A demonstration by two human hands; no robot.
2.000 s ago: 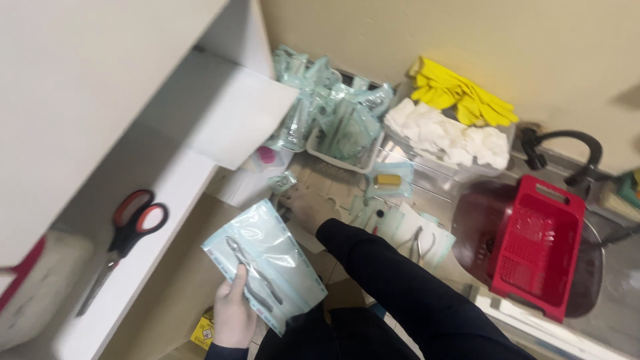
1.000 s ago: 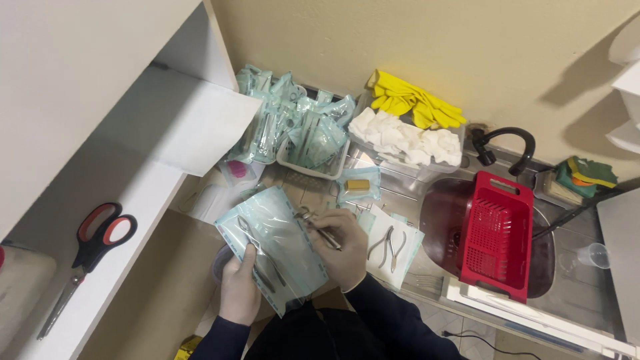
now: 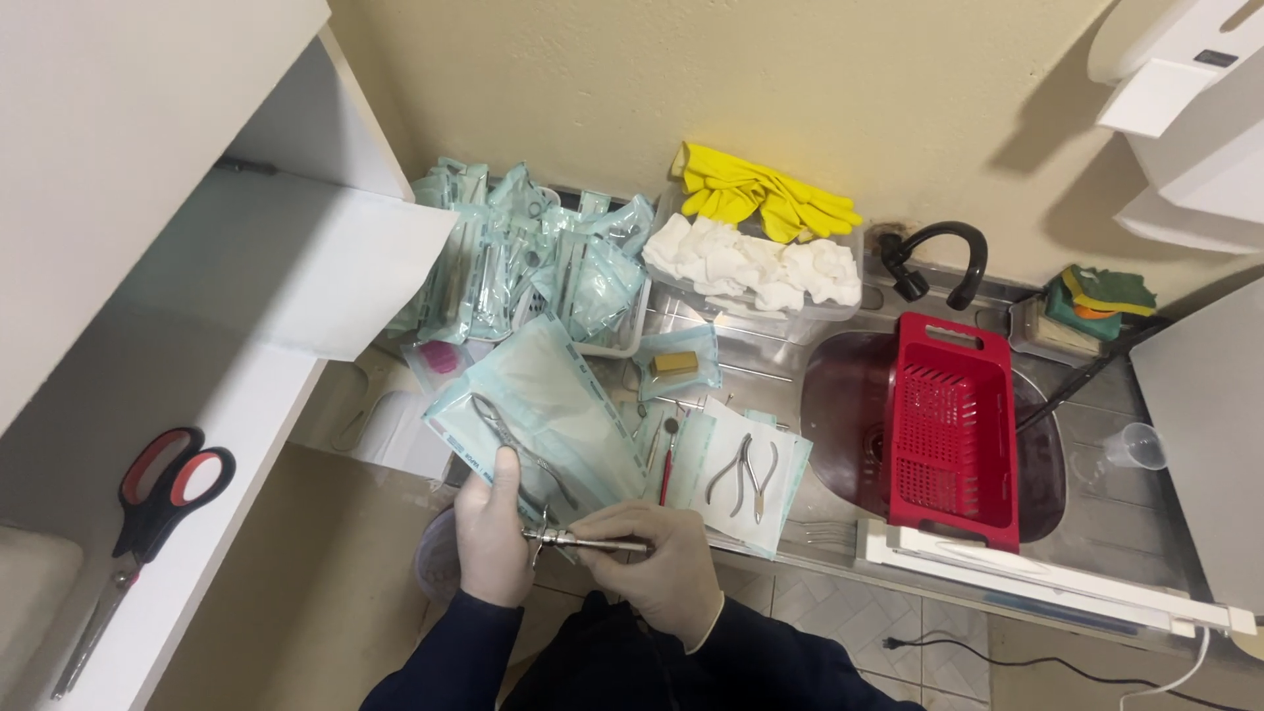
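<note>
My left hand (image 3: 494, 538), in a pale glove, grips the lower edge of a sterilization pouch (image 3: 548, 395). Metal forceps (image 3: 523, 449) lie against the pouch, near my thumb. My right hand (image 3: 657, 558), gloved too, holds a metal dental syringe (image 3: 592, 541) at the pouch's bottom corner, its flanged end beside my left fingers. To the right, pliers (image 3: 755, 479) and another curved tool lie on a white and blue pouch (image 3: 795, 494). A red-handled instrument (image 3: 668, 459) and a small pouch with a yellow-brown block (image 3: 674, 363) are close by.
Baskets of pouched instruments (image 3: 494, 267) stand behind. Yellow rubber gloves (image 3: 760, 193) and white cloths or paper (image 3: 750, 262) fill a plastic box. A red plastic basket (image 3: 953, 434) sits over the sink (image 3: 839, 415) by a black faucet (image 3: 938, 247). Scissors (image 3: 158, 504) lie on the left shelf.
My right hand, earlier reaching over the counter, has come to the pouch with the metal syringe and now holds it lower, near my left hand. The view has shifted.
</note>
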